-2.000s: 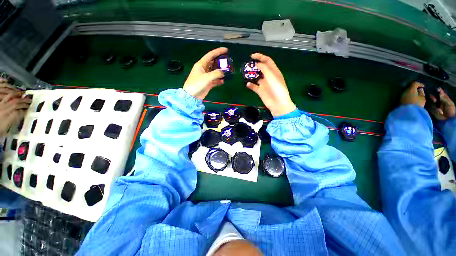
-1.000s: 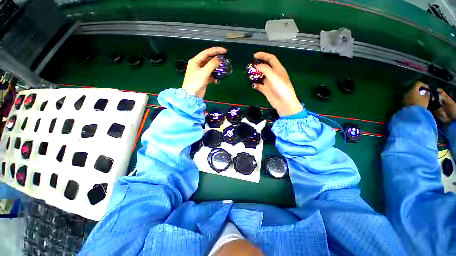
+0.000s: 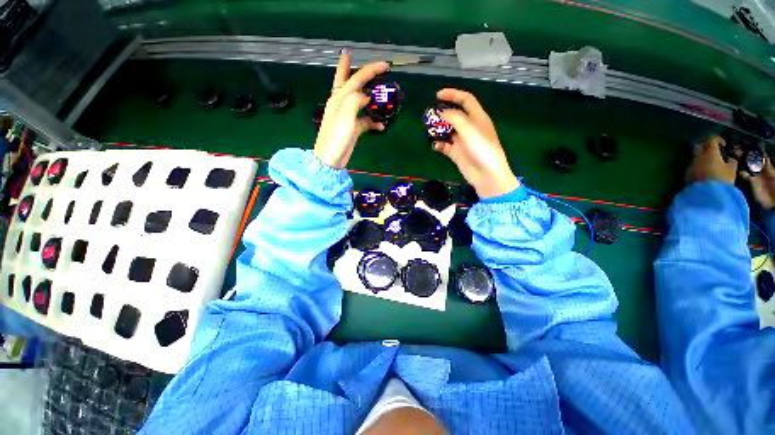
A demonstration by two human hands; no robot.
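Note:
My left hand (image 3: 344, 115) holds a round black smartwatch unit (image 3: 383, 99) between thumb and finger, its screen lit with white-purple text and a little red. My right hand (image 3: 476, 140) holds another watch unit (image 3: 438, 123), lit with a white, red and purple pattern, my thumb partly over it. Both are raised above the green belt, apart from each other. Below my hands, a cluster of watch units (image 3: 366, 234) lies on and around a white sheet (image 3: 351, 279); some are lit. Nearest my body are discs with pale rings, one with a greyish face (image 3: 378, 271).
A white foam tray (image 3: 189, 243) with dark pockets and several red-lit units lies at left, black moulded plastic (image 3: 93, 386) below it. Unlit units (image 3: 563, 158) lie on the belt. Pale blocks (image 3: 483, 50) sit on the metal rail (image 3: 280, 53). A neighbour's blue sleeve (image 3: 701, 263) is at right.
My left hand's fingers have spread and lifted, and its unit now faces the camera with changed display. The right hand still holds its unit. The belt unit at right, lit before, is now dark.

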